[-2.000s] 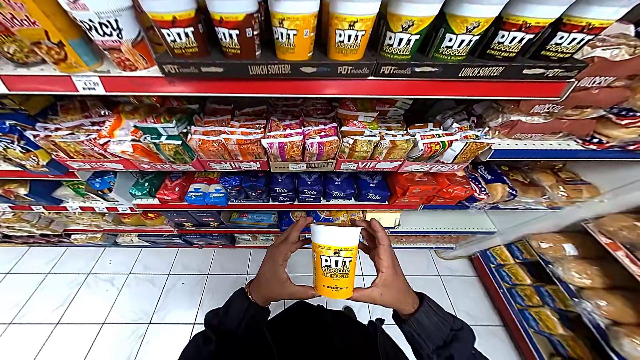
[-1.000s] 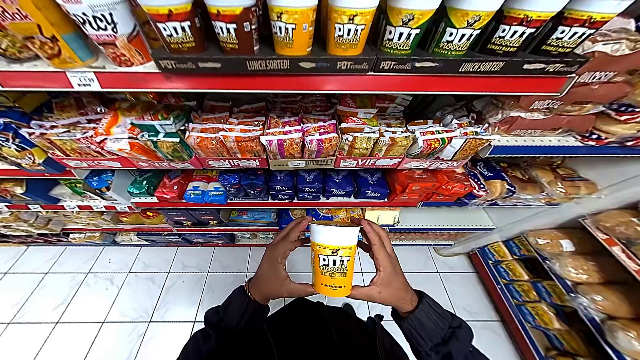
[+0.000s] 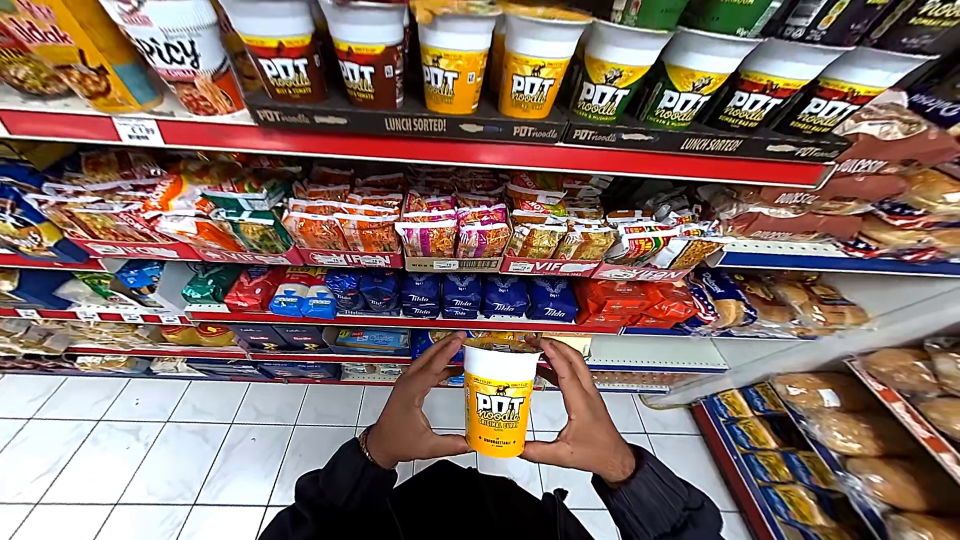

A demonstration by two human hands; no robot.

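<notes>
A yellow Pot Noodle cup (image 3: 499, 412) with a white upper rim is held upright in front of my body, its printed front facing me. My left hand (image 3: 420, 409) grips its left side, thumb near the base and fingers by the rim. On the other side my right hand (image 3: 581, 416) holds it the same way. The far side of the cup and some fingertips are hidden behind it. Above, a row of Pot Noodle cups stands in a black cardboard tray (image 3: 412, 124) on the red-edged shelf, with similar yellow cups (image 3: 534, 75) among them.
Lower shelves hold packets of instant noodles (image 3: 427, 234), blue Tilda bags (image 3: 504, 296) and red packets (image 3: 615, 298). At the right, bagged bread rolls (image 3: 821, 390) lie on a slanting shelf unit. White floor tiles (image 3: 180, 450) show below, around my dark sleeves.
</notes>
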